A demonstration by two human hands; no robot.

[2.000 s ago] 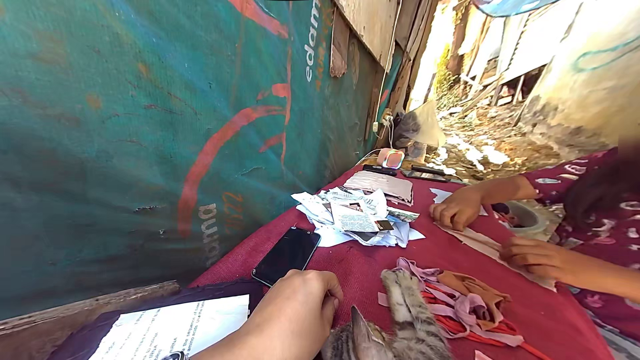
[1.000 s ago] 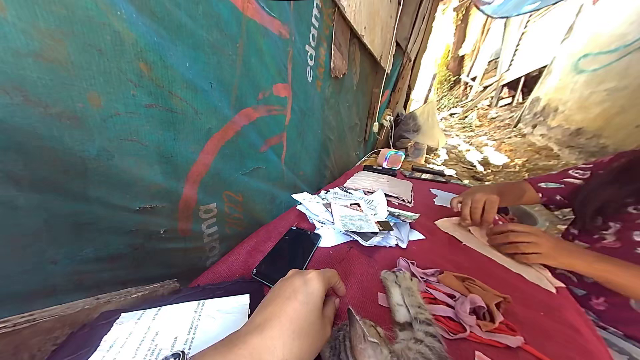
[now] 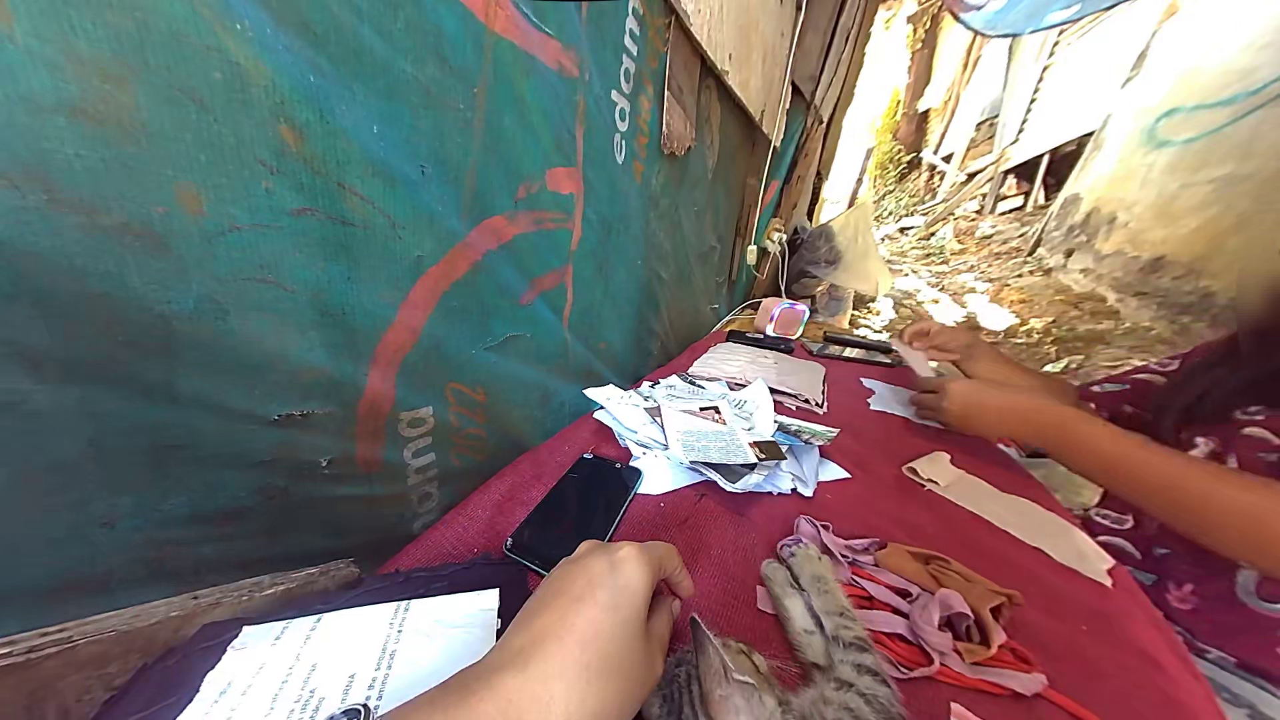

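My left hand (image 3: 600, 625) comes in from the bottom left, back upward and fingers curled. It lies beside the lower edge of a black smartphone (image 3: 575, 512); its palm is hidden, and I see nothing held. Just to its right are the head and outstretched forelegs of a striped tabby cat (image 3: 830, 640), at the bottom edge. Under my forearm lies a printed paper sheet (image 3: 350, 655) on dark cloth. Beyond the phone sits a heap of torn printed paper (image 3: 720, 430). Pink, red and brown fabric strips (image 3: 930, 600) lie beside the cat's paws. My right hand is out of view.
Another person's hands (image 3: 950, 375) hold a small pale piece over the red cloth (image 3: 700, 535), near a beige strip (image 3: 1010, 515). Behind the paper heap are a stack of pale pieces (image 3: 765, 370), a lit pink speaker (image 3: 782, 318) and dark devices. A green tarpaulin wall (image 3: 300, 250) borders the left.
The other person's hands have let go of the long beige strip, which now lies on the cloth, and have moved away from it toward the back. My left hand and the cat stay in place.
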